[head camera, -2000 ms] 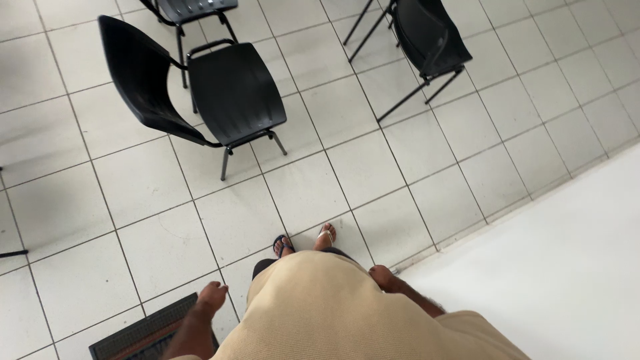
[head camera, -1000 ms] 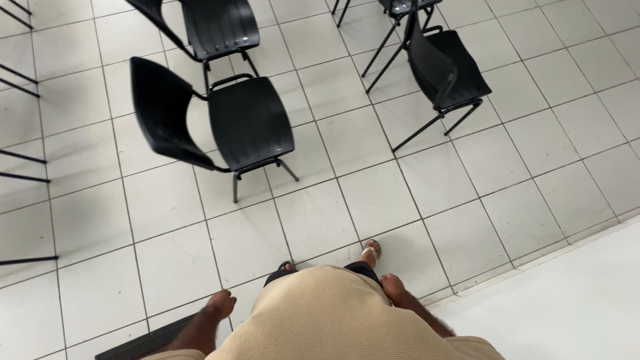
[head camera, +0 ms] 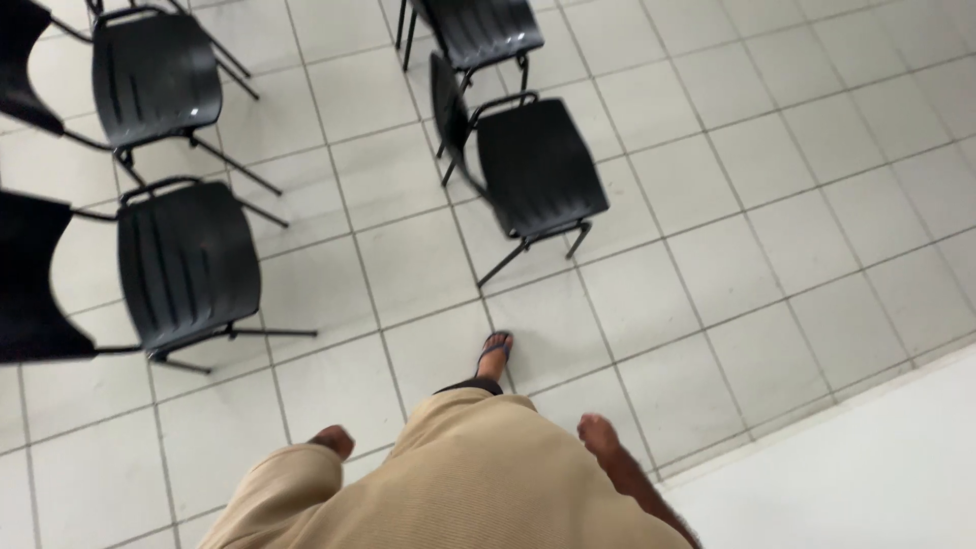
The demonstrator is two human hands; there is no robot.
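My left hand [head camera: 332, 441] hangs low at the left of my beige shirt, partly hidden behind the sleeve and blurred; nothing shows in it. On the other side, my right hand [head camera: 598, 433] hangs beside the shirt, its fingers curled, with no object visible in it. Neither hand touches a chair. Ahead of me, a black plastic chair with metal legs [head camera: 540, 164] stands on the tiled floor, beyond my foot in a dark flip-flop [head camera: 496, 351]. The other foot is hidden.
More black chairs stand at the left, a near one [head camera: 191, 263] and another [head camera: 156, 76] behind it. A further black chair [head camera: 488, 30] is at the top middle. A white wall [head camera: 854, 457] runs along the lower right. White floor tiles [head camera: 671, 290] lie between chairs and wall.
The view has moved forward along the chairs. A dark slatted mat or grate at the lower left has gone out of view. My left hand has drawn back partly behind the sleeve.
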